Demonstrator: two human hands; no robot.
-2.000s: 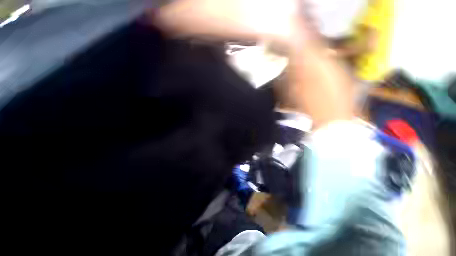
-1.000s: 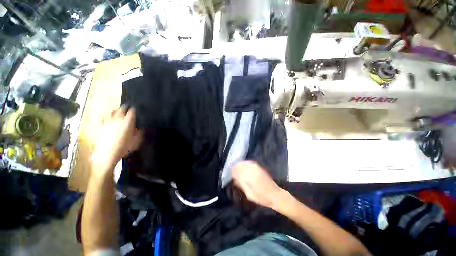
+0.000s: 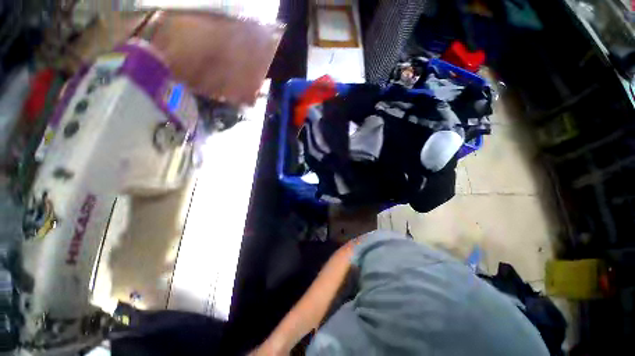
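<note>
A piece of black cloth [image 3: 167, 335] lies at the bottom left, by the needle end of the cream-white HIKARI sewing machine [image 3: 90, 181]. A bare forearm, seemingly my right, comes out of the grey-green sleeve and runs down to the bottom edge, where the hand is cut off. My left hand is out of the picture. A blue crate [image 3: 287, 132] right of the machine table is heaped with black garments [image 3: 369, 160] with grey and white parts, some hanging over its front edge.
The white table [image 3: 219, 201] runs beside the machine. A brown board [image 3: 216, 52] is behind the machine. A red cloth [image 3: 319, 94] lies on the crate's left corner. Dark cloth [image 3: 529, 302] lies on the floor at the lower right, near a yellow box [image 3: 576, 278]. Dark shelving lines the right side.
The view has swung right: the machine is now at the left and the crate near the centre. Both hands, seen on the black and grey garment one second ago, have left the picture.
</note>
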